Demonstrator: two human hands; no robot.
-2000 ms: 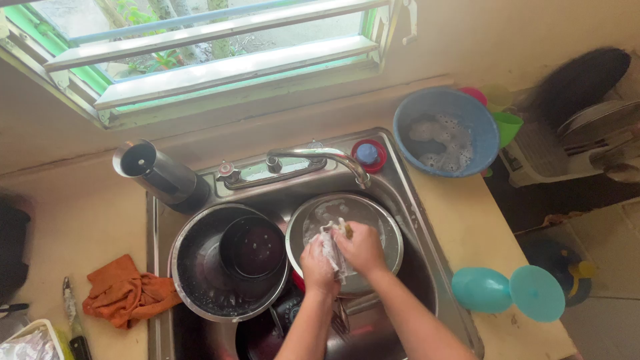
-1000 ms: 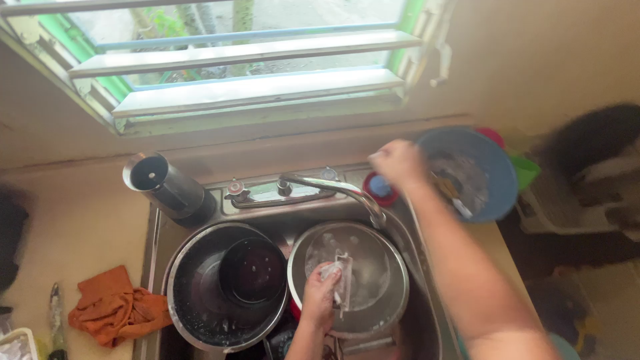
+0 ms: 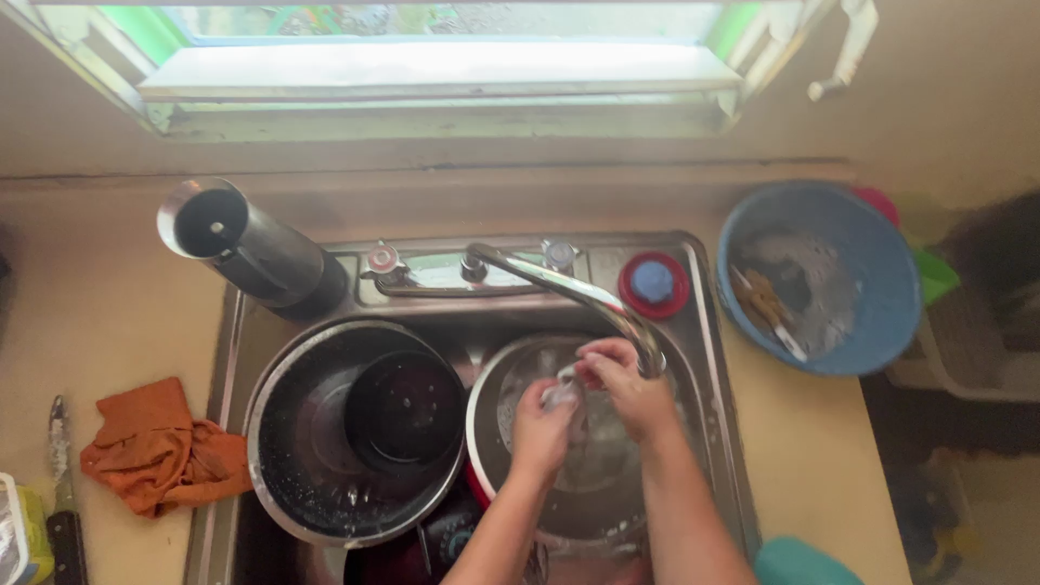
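Over a metal pot in the sink, my left hand is closed on a small whitish, translucent item that I cannot identify. The fingertips of my right hand meet its upper end, just under the spout of the chrome faucet. Whether water runs is unclear. To the left, a large dark pot holds a smaller black pot. A blue plastic basin on the right counter contains sudsy water, a tan item and a white-ended one.
A metal cylindrical container stands at the sink's back left corner. On the left counter lie an orange cloth and a knife. A red round dish with a blue item sits on the back right rim. A teal plastic piece is at lower right.
My right hand, out beside the blue basin one second ago, is back at my left hand under the spout. The tan item now shows clearly in the basin. The view has shifted.
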